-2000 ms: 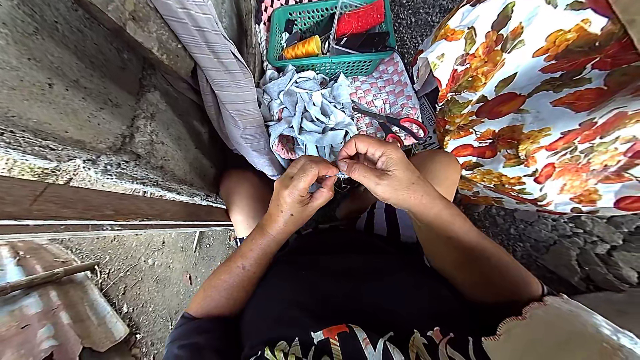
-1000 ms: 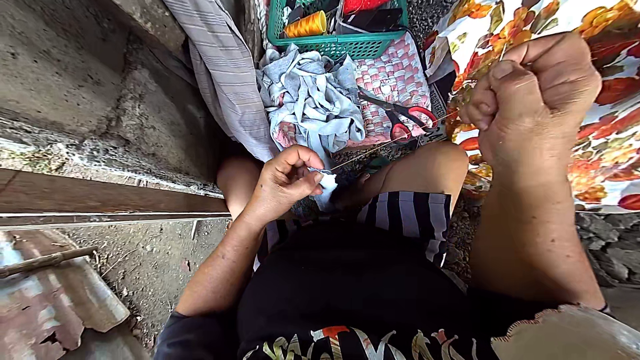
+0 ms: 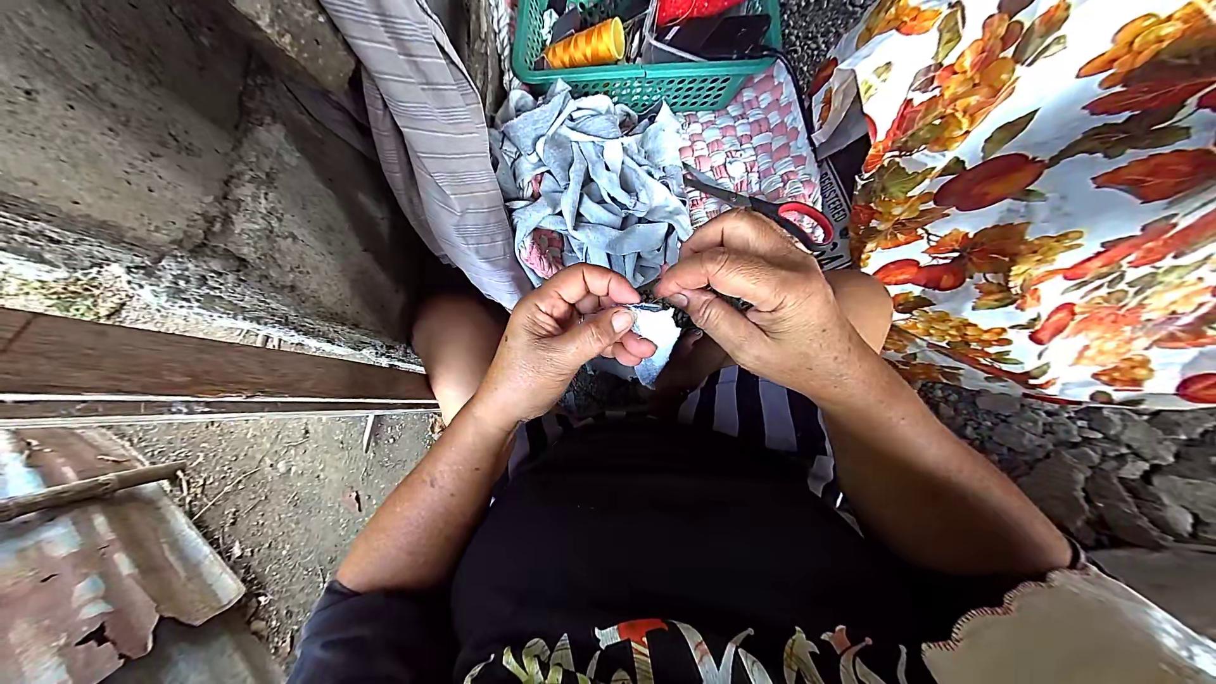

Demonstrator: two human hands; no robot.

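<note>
My left hand [image 3: 573, 334] pinches a small pale fabric piece [image 3: 655, 331] with a dark edge between thumb and fingers. Close beside it, on the right, my right hand [image 3: 755, 294] has thumb and forefinger together at the same dark edge; whether a needle is between them is too small to tell. Beyond the hands lies a heap of light grey-blue fabric strips [image 3: 603, 185]. Scissors with red and black handles [image 3: 760, 204] rest on a pink and white woven mat [image 3: 755, 128], partly hidden behind my right hand.
A green plastic basket [image 3: 665, 85] at the top holds a yellow thread spool [image 3: 586, 45] and dark items. Striped grey cloth [image 3: 432, 123] hangs beside a concrete wall [image 3: 142, 142] on the left. Floral cloth [image 3: 1035, 190] is on the right. Rusty metal sheeting [image 3: 104, 541] lies lower left.
My right hand, raised far out to the right with a thread stretched to the fabric one second ago, is back beside my left hand. My left hand still holds the fabric piece.
</note>
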